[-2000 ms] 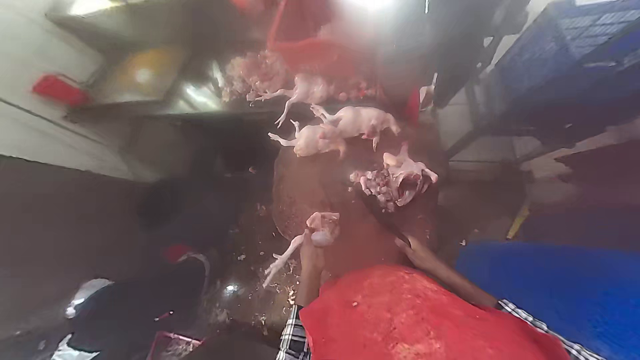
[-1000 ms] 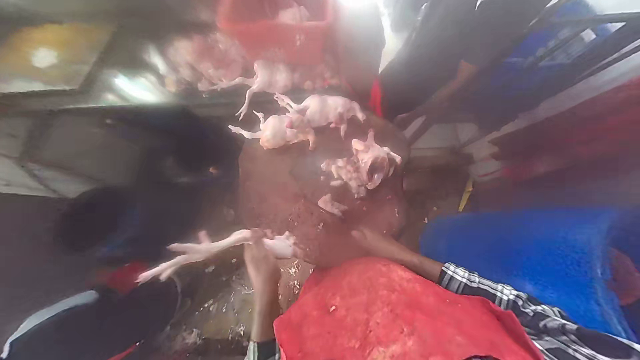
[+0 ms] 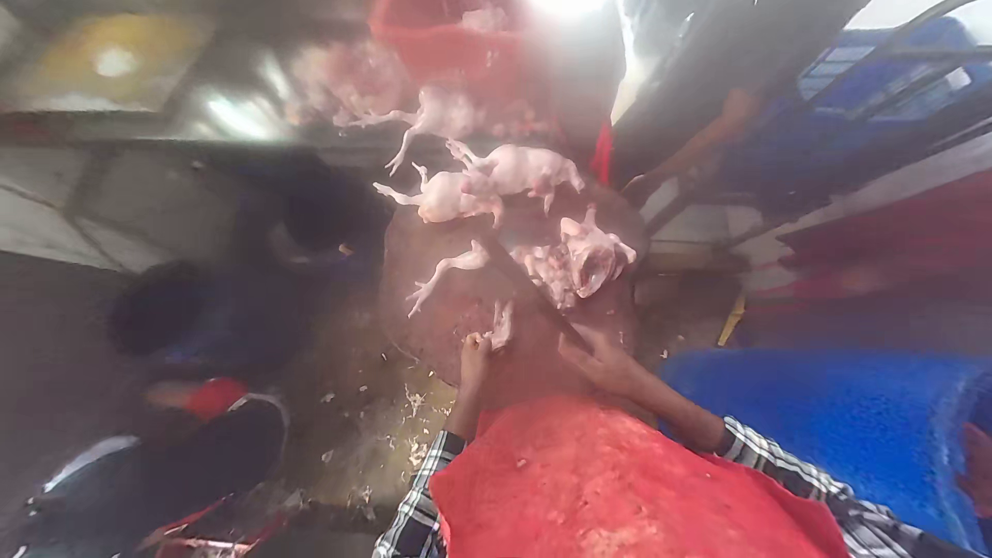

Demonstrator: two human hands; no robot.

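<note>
My left hand is closed on a small pale piece of chicken at the near part of a round brown chopping block. In my right hand is the handle of a long dark knife, whose blade points away and to the left over the block. A chicken leg with its foot lies left of the blade. Right of it are cut pieces and an opened carcass. Plucked chickens lie along the far side of the block.
A red plastic tub stands beyond the block, beside a blurred heap of poultry. At the right is a blue plastic barrel. Another person's arm reaches to the block's far right edge. Scraps litter the floor at the left.
The long leg piece that my left hand held at the block's left edge now lies on the block. My left hand has moved right, onto a smaller piece.
</note>
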